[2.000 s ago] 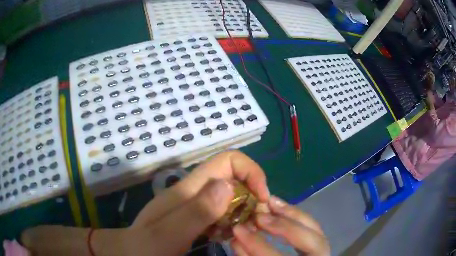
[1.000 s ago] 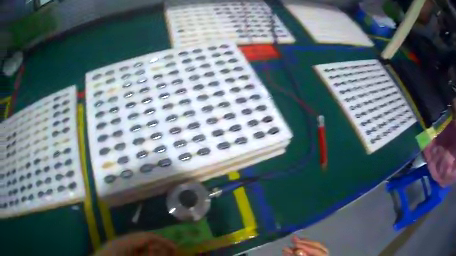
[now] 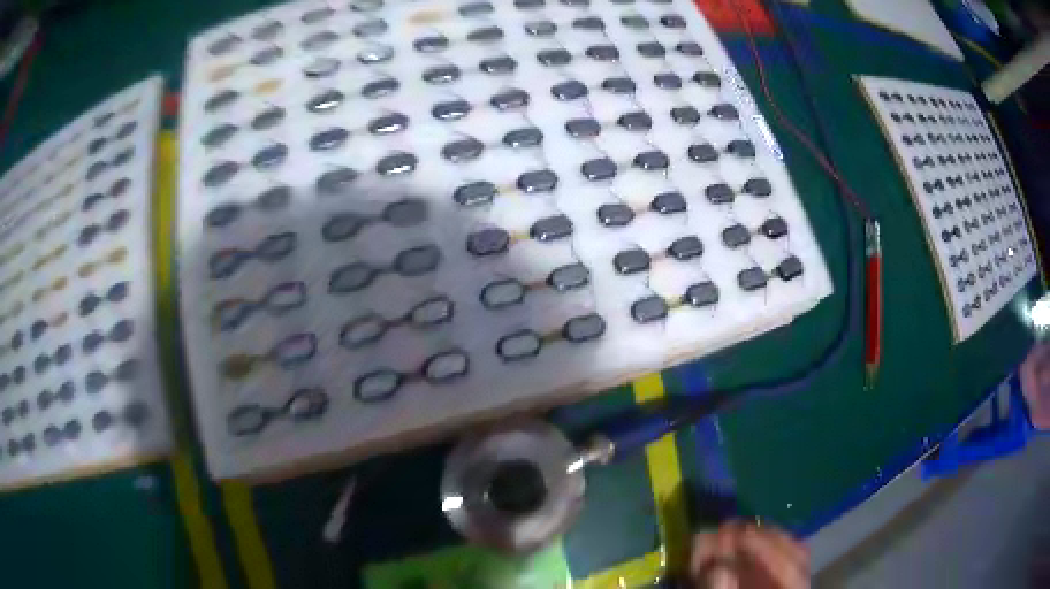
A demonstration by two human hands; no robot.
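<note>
The round silver metal base [image 3: 558, 506] stands on the green mat near the bottom centre, with a dark round hole in its middle and a side connector on its right with a blue cable. My right hand [image 3: 748, 558] is at the bottom edge, right of the base and apart from it. It is blurred and cut off, with fingers curled; whether it holds anything cannot be told. My left hand is not in view. The brass insert is not in view.
A stack of white trays [image 3: 599, 366] with rows of dark oval pairs lies behind the base. More trays lie left [image 3: 69, 449] and right [image 3: 938, 196]. The red probe [image 3: 873, 305] lies right. A green label [image 3: 461, 570] and small white pointed piece [image 3: 340, 509] lie near the base. A blue stool [image 3: 979, 443] stands beyond.
The view has moved closer to the tray stack. Both hands held the brass insert earlier; they then came apart. My left hand has left the picture. A shadow now covers the stack's front left part.
</note>
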